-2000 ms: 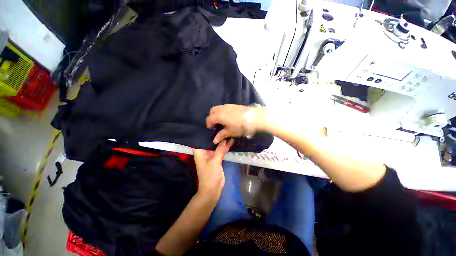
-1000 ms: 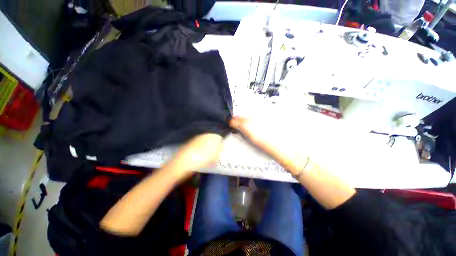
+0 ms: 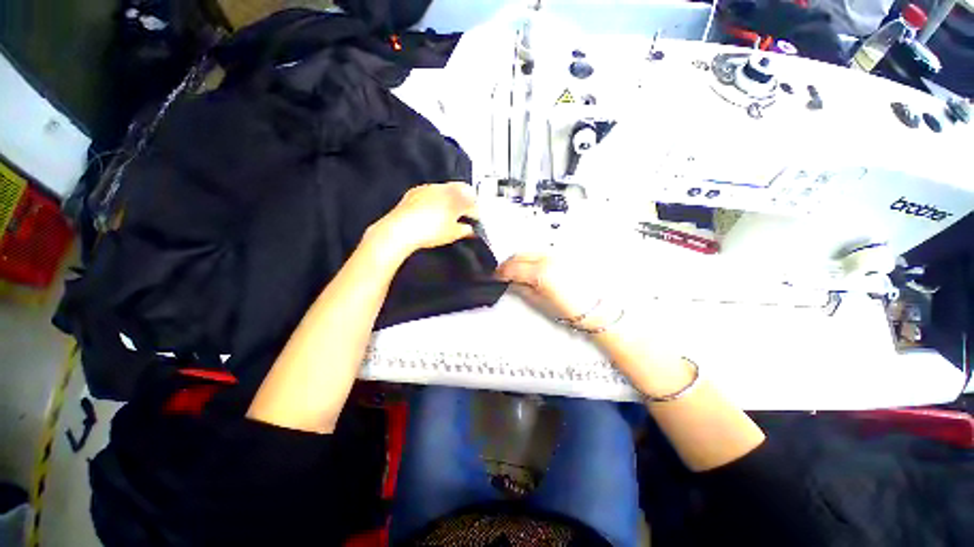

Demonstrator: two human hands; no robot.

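A black garment (image 3: 320, 160) lies heaped over the left part of the white machine table (image 3: 470, 369). My left hand (image 3: 433, 217) grips its right edge, just left of the needle area. My right hand (image 3: 523, 272) pinches the lower right corner of the same edge. The presser foot and needle area (image 3: 539, 200) stands above and between my hands; the cloth is not under it. Small white stripe parts (image 3: 176, 353) show at the garment's lower left.
The white sewing machine (image 3: 812, 150) fills the right side. A red-handled tool (image 3: 684, 239) lies under its arm. A printed ruler scale (image 3: 481, 369) runs along the table's front edge. Black cloth (image 3: 214, 470) lies in a red crate (image 3: 395, 449) at lower left. A bottle (image 3: 889, 37) stands behind.
My left hand has moved up along the garment's right edge, away from the table's front. My right hand stays at the corner, slightly lower. The garment's edge now spreads toward the needle area.
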